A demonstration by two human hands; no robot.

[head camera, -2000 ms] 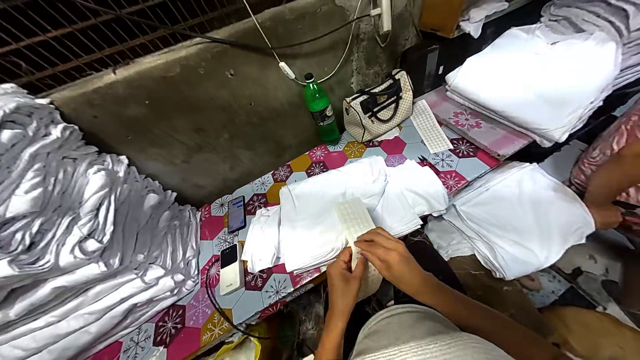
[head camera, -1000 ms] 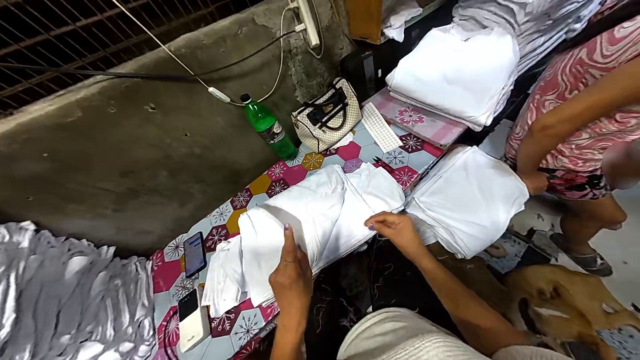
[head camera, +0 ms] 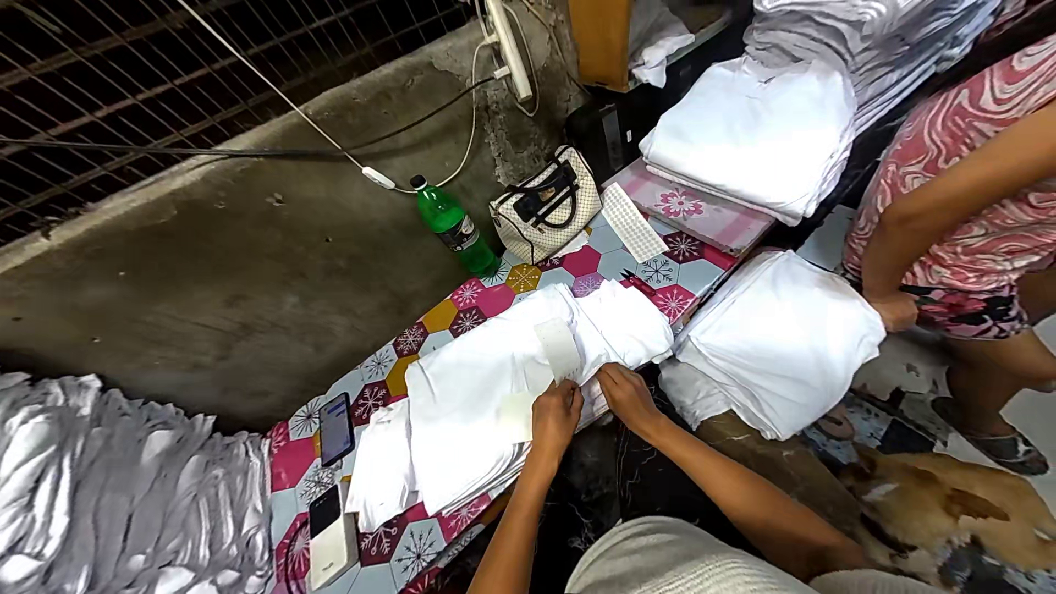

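White folded garments (head camera: 474, 388) lie in a pile on a table with a hexagon-patterned cover (head camera: 396, 544). My left hand (head camera: 557, 412) pinches a pale sticker sheet (head camera: 559, 346) by its lower end, over the garments. At the pile's near edge, my right hand (head camera: 627, 396) has its fingertips on or close to the white cloth; whether it grips anything is hard to tell. A second pale piece (head camera: 516, 415) lies on the cloth just left of my left hand. Another sticker sheet (head camera: 633, 223) rests on the table beside a handbag (head camera: 549, 206).
A green bottle (head camera: 456, 227), a phone (head camera: 336, 429), a white device (head camera: 332, 536) and small red snips (head camera: 638, 283) are on the table. White garment stacks stand left (head camera: 132, 487) and right (head camera: 771, 338). A person (head camera: 973, 198) stands at right; a dog (head camera: 949, 503) lies on the floor.
One second ago my hands were apart with the sheet not visible in them; now they are close together and my left hand holds the sheet. The view has swung right since the first frame.
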